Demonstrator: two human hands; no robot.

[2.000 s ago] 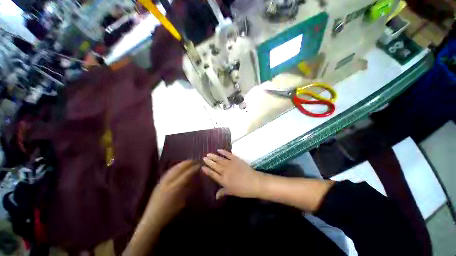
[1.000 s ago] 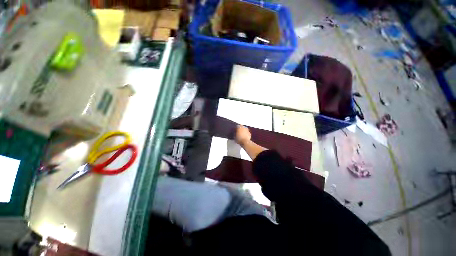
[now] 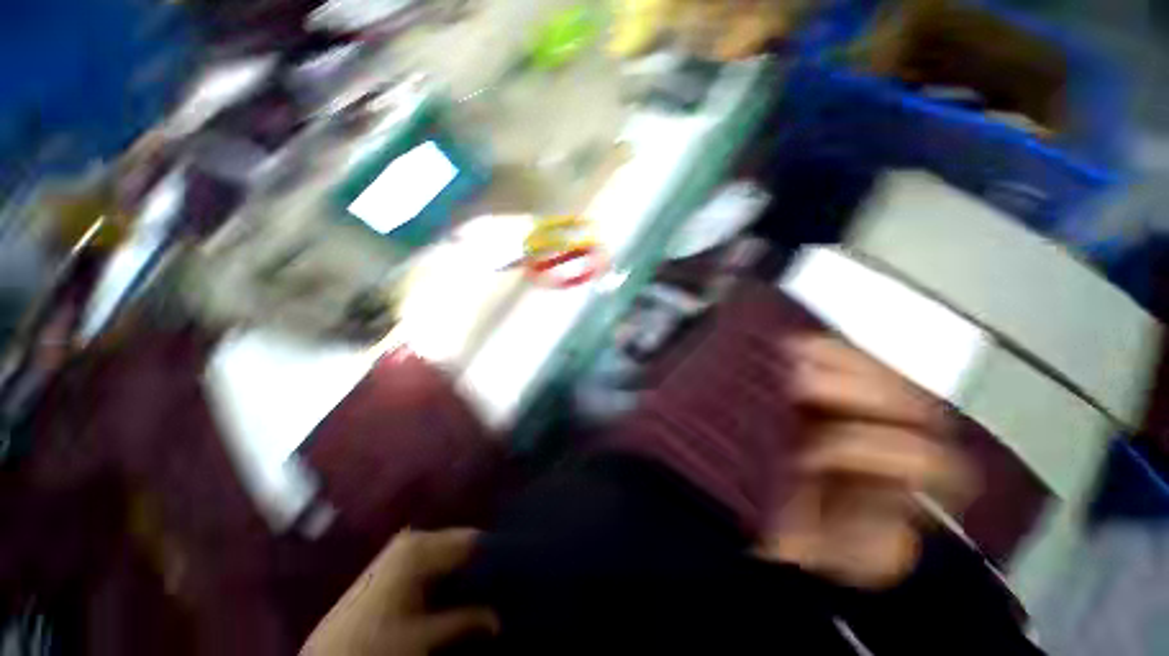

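Observation:
The view is strongly blurred. My right hand (image 3: 865,455) grips a maroon striped panel (image 3: 724,397), raised at the right of the machine table's edge. My left hand (image 3: 410,596) is at the bottom, cut off by the edge and partly against black cloth; whether it holds anything is unclear. Another maroon piece (image 3: 397,436) lies on the white table (image 3: 289,385) at its front. The sewing machine (image 3: 282,263) stands behind it, its needle area too smeared to make out.
Scissors with yellow and red handles (image 3: 564,253) lie on the machine bed. The green table edge (image 3: 615,301) runs diagonally. Maroon cloth (image 3: 103,474) is heaped at left. White and cream boards (image 3: 1013,288) lie at right, with a blue crate (image 3: 1026,147) behind.
My right hand has lifted a maroon striped panel off the boards and moved towards the table. My left hand has come back into view. The view has swung back left towards the machine.

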